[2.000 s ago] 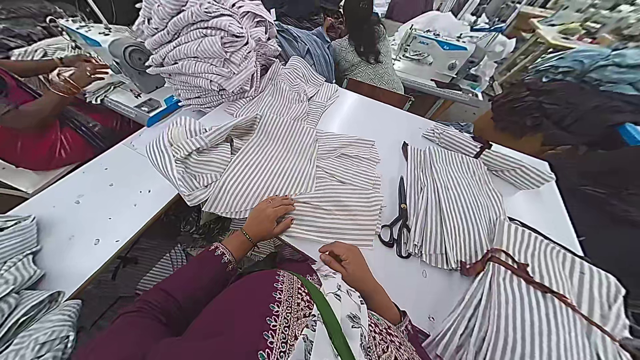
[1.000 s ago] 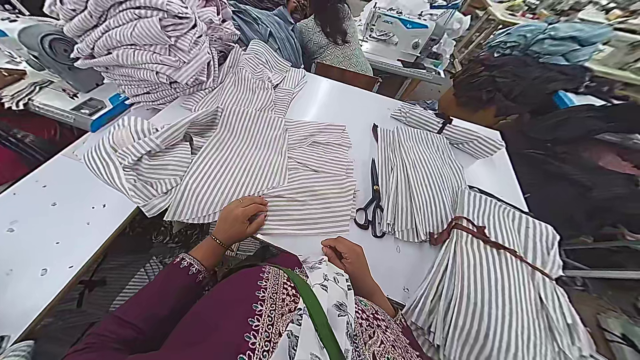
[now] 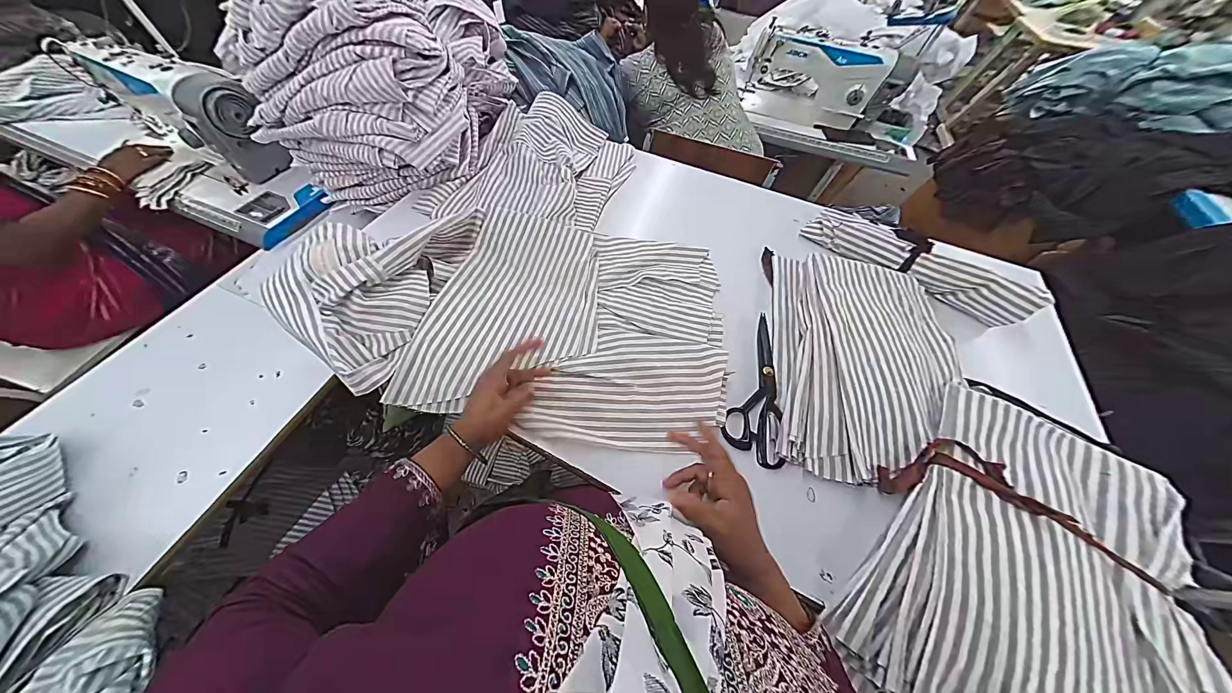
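Observation:
A grey-and-white striped garment (image 3: 510, 298) is spread over the white table, its lower panel pointing toward me. My left hand (image 3: 499, 395) is at the garment's near edge, fingers apart, holding nothing. To the right, my right hand (image 3: 710, 491) hovers by the corner of the panel, fingers spread and empty. Black-handled fabric scissors (image 3: 765, 395) lie beyond that hand, blades pointing away. Right beside them is a stack of striped cut pieces (image 3: 857, 366). A second striped bundle (image 3: 1049, 539), tied with a dark red fabric strip (image 3: 1049, 520), lies at the near right.
A tall heap of striped fabric (image 3: 371, 96) stands at the back left. A rolled striped bundle (image 3: 929, 265) lies at the far right of the white table (image 3: 693, 207). Sewing machines (image 3: 217, 115) stand around, with a co-worker's hand (image 3: 135, 164) at the left one. Dark cloth (image 3: 1136, 289) is piled at right.
My right hand has moved from the table's near edge toward the scissors, and its fingers have spread. The left hand's fingers have lifted and spread from the fabric.

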